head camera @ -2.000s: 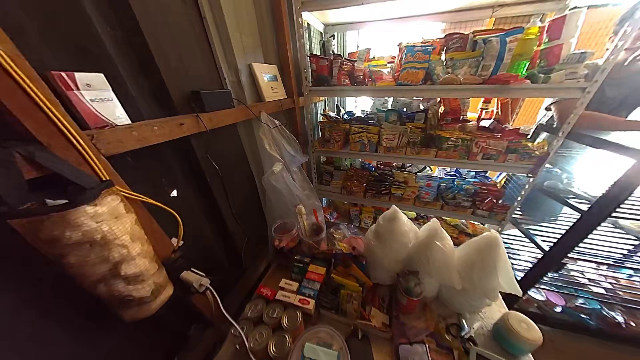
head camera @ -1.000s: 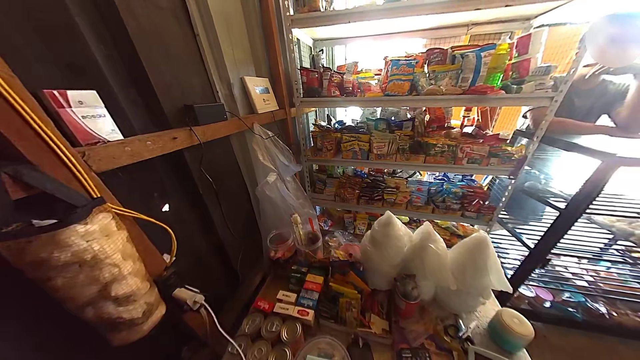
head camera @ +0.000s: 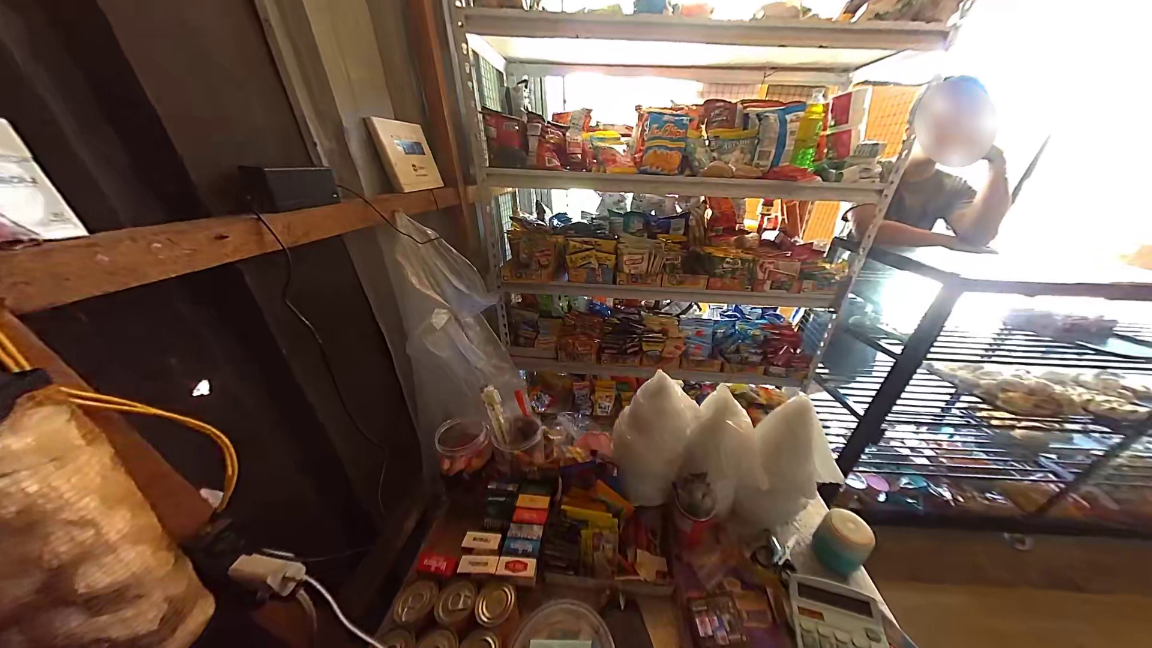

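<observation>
Neither my left hand nor my right hand shows in the head view. A table below bears food cans [head camera: 455,601], small cigarette-type boxes [head camera: 516,567] and sachets. Several white-filled, peaked plastic bags [head camera: 654,436] stand at its back right. A calculator [head camera: 837,612] lies at the lower right, with a teal jar with a pale lid [head camera: 843,540] behind it. A round clear tub [head camera: 562,625] is cut off by the bottom edge. Two clear tubs [head camera: 463,443] stand at the back left below a hanging plastic bag [head camera: 450,315].
A metal shelf rack [head camera: 675,184] full of snack packs stands ahead. A person [head camera: 945,198] leans at a black wire rack [head camera: 927,333] on the right. At left are a wooden beam [head camera: 171,247], a full mesh bag [head camera: 90,531] and a white charger [head camera: 267,572] with its cable.
The person at the right has come into fuller view, one arm now raised near the head. The view has shifted a little. My hands show in none of the frames.
</observation>
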